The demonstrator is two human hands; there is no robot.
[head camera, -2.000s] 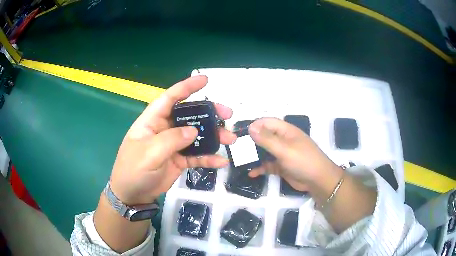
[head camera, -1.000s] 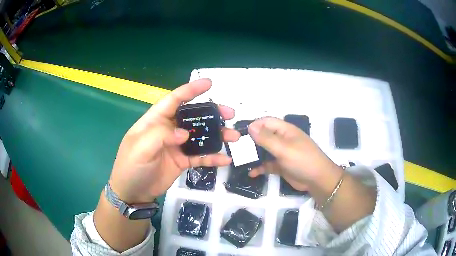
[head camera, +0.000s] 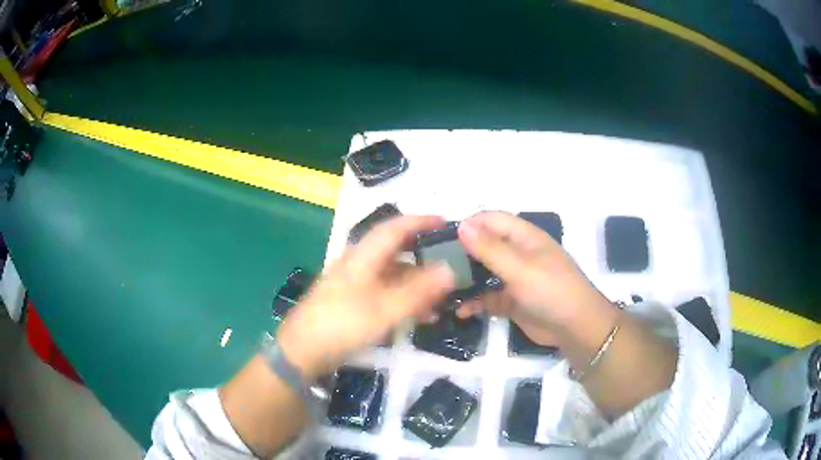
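A black watch head (head camera: 447, 262) with a pale grey lit screen is between my two hands, over the white foam tray (head camera: 540, 166). My right hand (head camera: 531, 278) holds it by its right side, thumb on the upper edge. My left hand (head camera: 365, 292) is blurred at its left side, with the thumb over the screen; whether it grips the unit is unclear. Another watch head (head camera: 377, 162) lies at the tray's upper left corner. One more black unit (head camera: 290, 291) lies at the tray's left edge, partly behind my left hand.
More black units sit in the tray pockets, one at the right (head camera: 627, 244) and a film-wrapped one (head camera: 439, 411) at the front. A small white sliver (head camera: 226, 337) lies on the green mat (head camera: 153, 260). Yellow tape (head camera: 193, 160) crosses behind.
The unit that my left hand held is no longer in it. A unit now shows at the tray's upper left corner. My left hand has moved right to the other unit, whose screen turned from white to grey.
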